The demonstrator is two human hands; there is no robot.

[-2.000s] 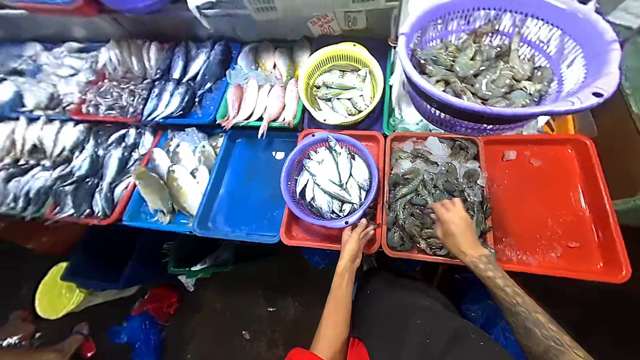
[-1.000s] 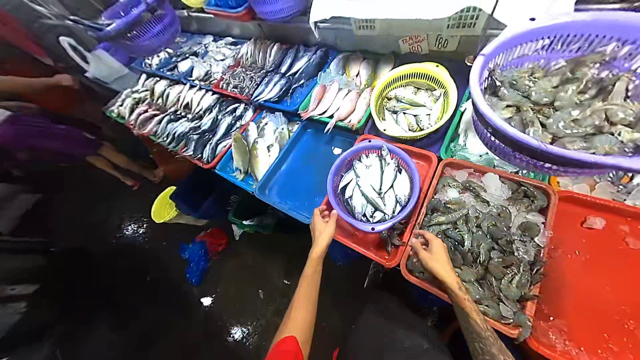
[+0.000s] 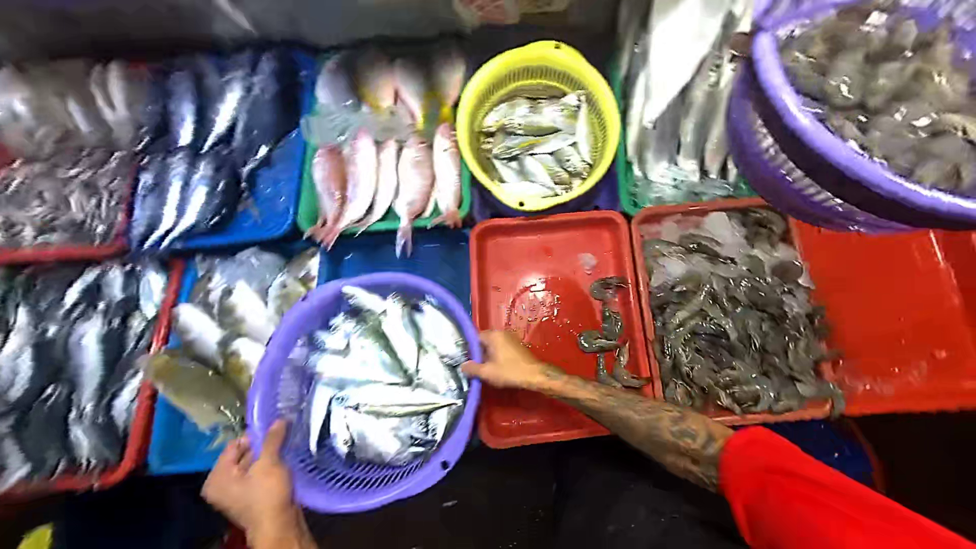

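My left hand (image 3: 255, 480) grips the lower left rim of a purple plastic basket (image 3: 362, 496) holding silvery fish (image 3: 396, 374). On the basket's right rim is my right hand (image 3: 507, 360), its fingers closed on the edge. Together they hold the basket over part of the blue tray (image 3: 412, 255), left of a red tray (image 3: 549, 423). Several loose shrimp (image 3: 606, 328) lie along the right side of that red tray. Beside it, another red tray (image 3: 762, 415) is heaped with shrimp (image 3: 732, 328) and some ice.
A yellow basket of fish (image 3: 537, 200) sits behind the red tray. Pink fish (image 3: 412, 179) lie in a green tray, with whole fish (image 3: 221, 328) at the left. A large purple basket of shrimp (image 3: 862, 171) rises at the upper right, above a red tray (image 3: 892, 328).
The purple fish basket has moved left, off the red tray where it stood in both earlier frames. My right hand has gone from the shrimp tray to the basket's rim. The view is closer.
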